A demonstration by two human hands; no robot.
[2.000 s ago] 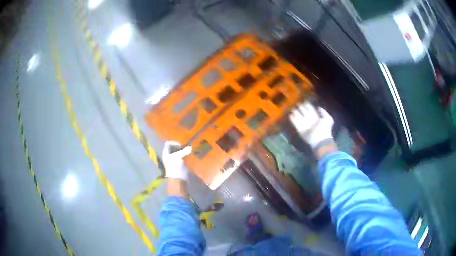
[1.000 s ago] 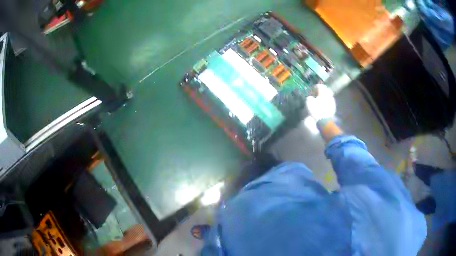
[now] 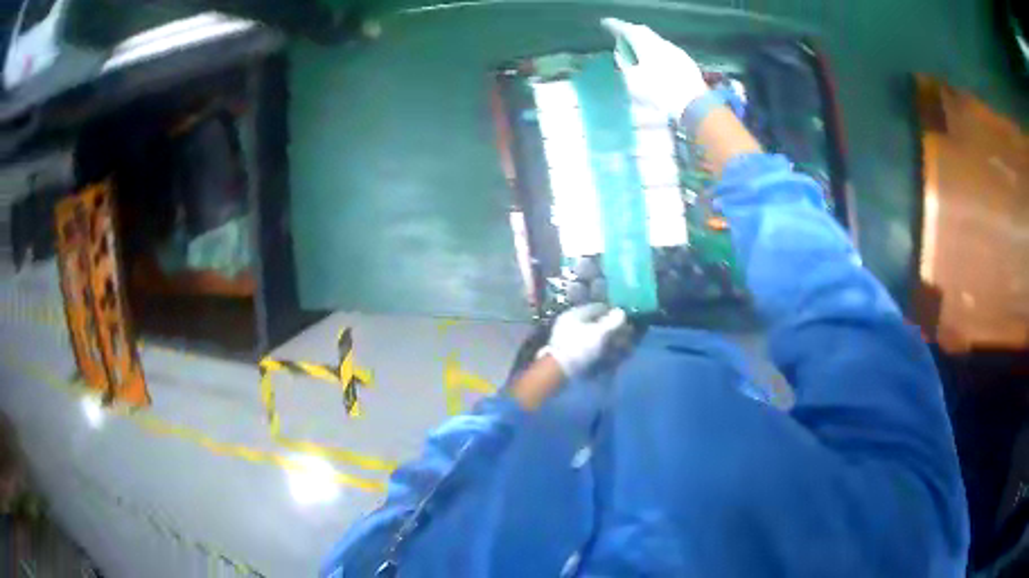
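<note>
A large circuit board [image 3: 709,243] lies parts side up in a dark carrier frame [image 3: 517,226] on the green bench mat. A silver-white block [image 3: 564,169] shows on it, with a long teal strip [image 3: 615,181] lying across it. My right hand [image 3: 660,73], white-gloved, is at the strip's far end, its fingers stretched out. My left hand [image 3: 585,336], also gloved, is at the near end, fingertips close to the strip. Whether either hand grips the strip cannot be told. My right hand and sleeve hide part of the board.
An orange cover plate [image 3: 102,294] with cutouts stands upright at the left, beside a black bin [image 3: 192,322] with pale green and orange things inside. An orange tray [image 3: 982,203] is at the right. Green mat [image 3: 395,192] shows left of the board. Yellow-marked floor is below.
Two seconds ago both hands were at the orange cover plate; it now stands at the left. The view has swung to the bench. My right hand has moved from the board's side to the strip; my left has appeared.
</note>
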